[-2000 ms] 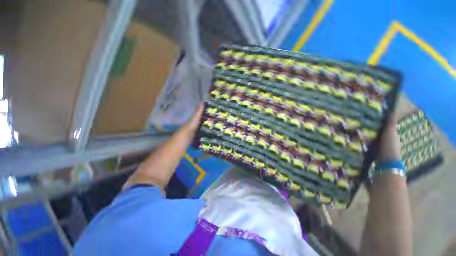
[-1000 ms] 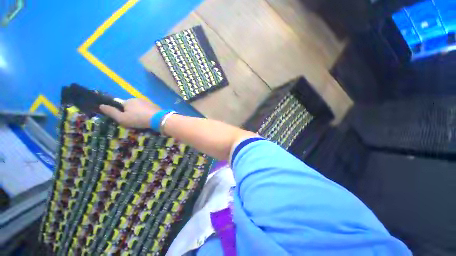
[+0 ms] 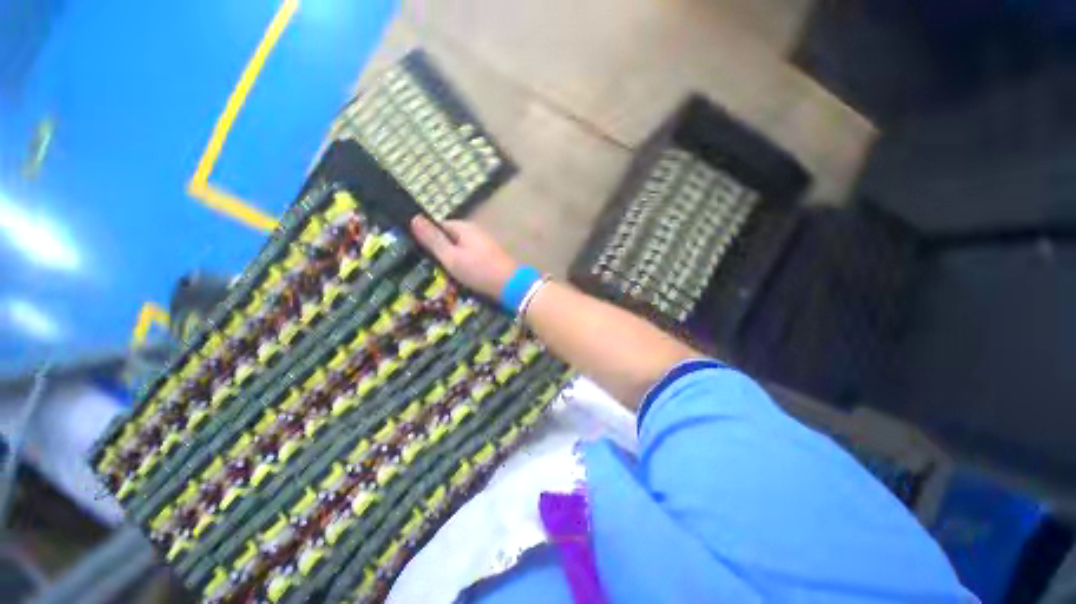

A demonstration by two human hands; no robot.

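Note:
A loaded board tray (image 3: 319, 413), a black tray covered with striped rows of small circuit boards, is held in the air, tilted, at the lower left. My right hand (image 3: 466, 256), with a blue wristband, grips its black upper right edge. My left hand is not in view. A second, smaller-looking board tray (image 3: 425, 142) lies on the tan wooden platform (image 3: 531, 71), just beyond the held tray. A black crate (image 3: 720, 130) with rows of boards inside stands to the right of my right hand.
Dark crates or panels (image 3: 979, 319) fill the right side. Glossy blue floor (image 3: 130, 106) with a yellow lane line (image 3: 242, 106) lies at the upper left. Blurred grey bars (image 3: 106, 578) show at the lower left edge.
My view has turned, so the platform and black crate have come into it. The held tray has swung toward the platform, still in my right hand. My left hand, seen earliest, is out of view.

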